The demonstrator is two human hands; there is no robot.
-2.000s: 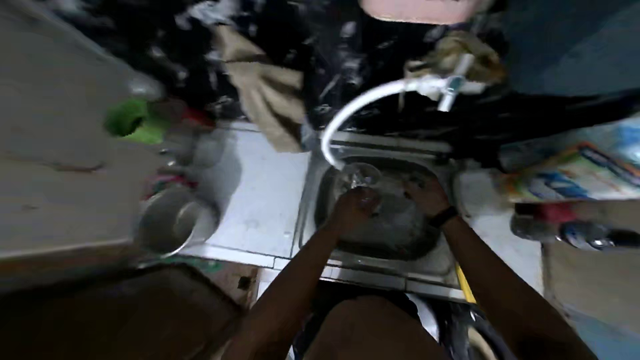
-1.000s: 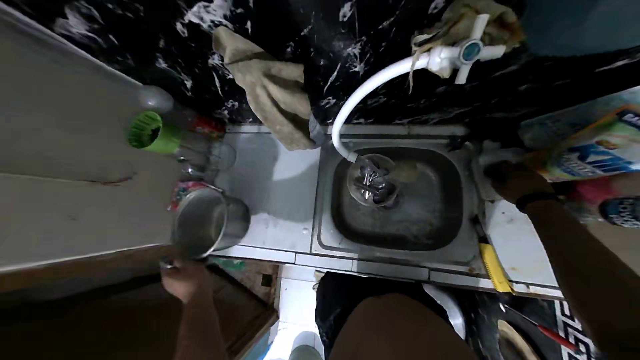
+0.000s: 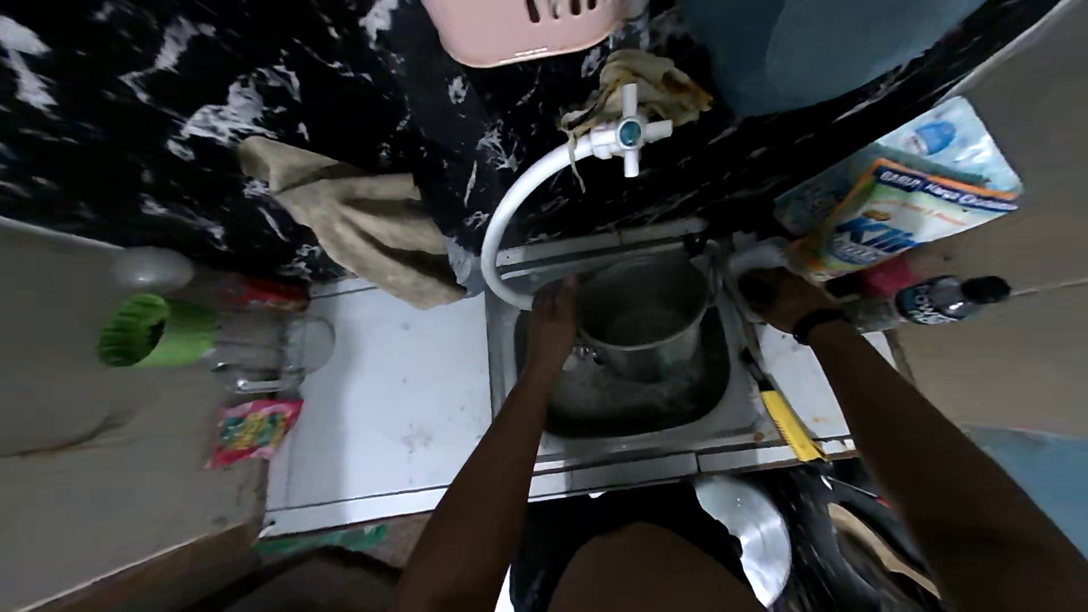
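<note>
A grey metal pot (image 3: 643, 316) stands tilted in the stainless steel sink (image 3: 629, 445). My left hand (image 3: 552, 327) is against the pot's left side, below the end of the white curved spout (image 3: 510, 208); whether its fingers grip the pot is unclear. Small shiny metal pieces show just beneath that hand. My right hand (image 3: 778, 297) reaches to the counter right of the sink, beside a pale object and the detergent packet (image 3: 901, 217). Its fingers are dark and partly hidden, so what they hold cannot be made out.
A yellow-handled tool (image 3: 790, 423) lies along the sink's right edge. A plastic bottle (image 3: 939, 302) is beyond my right wrist. On the left are a green plastic cup (image 3: 157, 331), clear glasses and a pink packet (image 3: 255, 431). A brown cloth (image 3: 361, 217) hangs on the wall.
The pot has moved from the left end of the counter into the sink, and my left hand has come with it from the left. My right hand remains right of the sink.
</note>
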